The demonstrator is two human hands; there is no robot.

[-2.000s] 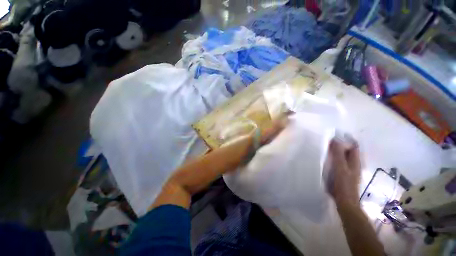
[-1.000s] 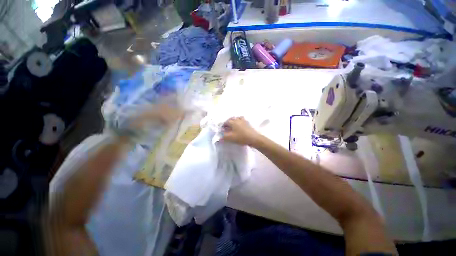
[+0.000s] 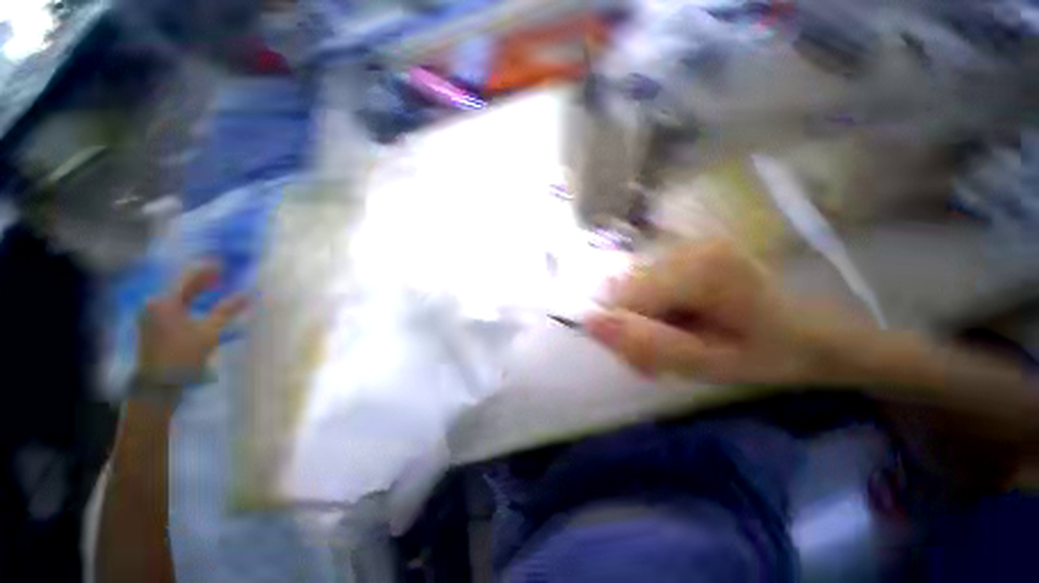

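Observation:
The view is blurred. White fabric panel [image 3: 382,393] lies crumpled on the left part of the pale sewing table, its lower edge hanging over the front. My left hand [image 3: 182,333] is left of the table over the blue and white cloth bundle, fingers apart, with nothing visible in it. My right hand [image 3: 695,313] is in front of the needle area, right of the panel and apart from it. Its fingertips pinch a thin dark object [image 3: 565,323] whose tip points left; its kind is unclear. The cream machine head [image 3: 610,159] stands just behind this hand.
White and blue cloth [image 3: 222,228] hangs along the left table edge. A white strip [image 3: 815,228] lies right of the machine head. A pink spool [image 3: 444,88] and an orange case [image 3: 541,55] are behind the table. The wearer's lap is below the front edge.
The view has swung right. My right hand has left the panel, moved right to near the needle and now pinches a thin dark object. The panel lies loose on the table.

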